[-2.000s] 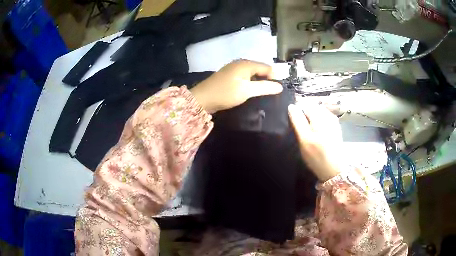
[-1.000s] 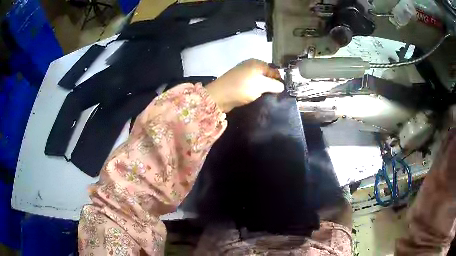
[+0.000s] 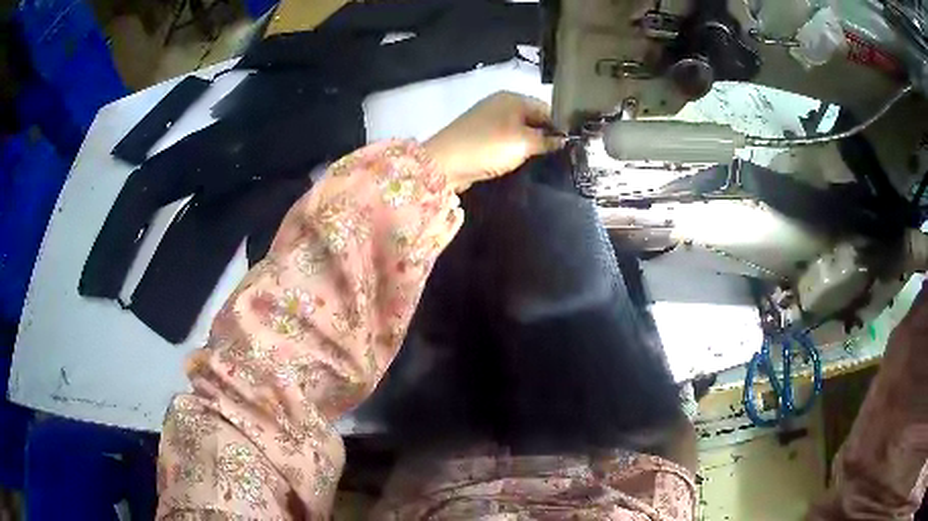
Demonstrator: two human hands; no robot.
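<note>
My left hand [image 3: 497, 137] is at the left side of the presser foot and needle area [image 3: 588, 158], its fingertips closed on the top edge of a black cloth panel [image 3: 549, 305]. The panel hangs from the machine over the table's front edge onto my lap, blurred in places. A ridged seam or edge line runs down its right side. The right hand does not show; only a sleeve [image 3: 880, 407], likely my right arm, is at the right edge, cut off by the picture.
Overlapping black cut pieces [image 3: 295, 122] lie on the white table [image 3: 61, 356] at left. The sewing machine head [image 3: 600, 92] and its pale arm [image 3: 733, 229] stand at right. Scissors with blue handles [image 3: 784, 382] hang at the right edge. Blue material [image 3: 61, 81] is at far left.
My right hand has left the cloth and gone out of view to the right. My left hand has moved slightly up and left. The panel is spread wider over the lap.
</note>
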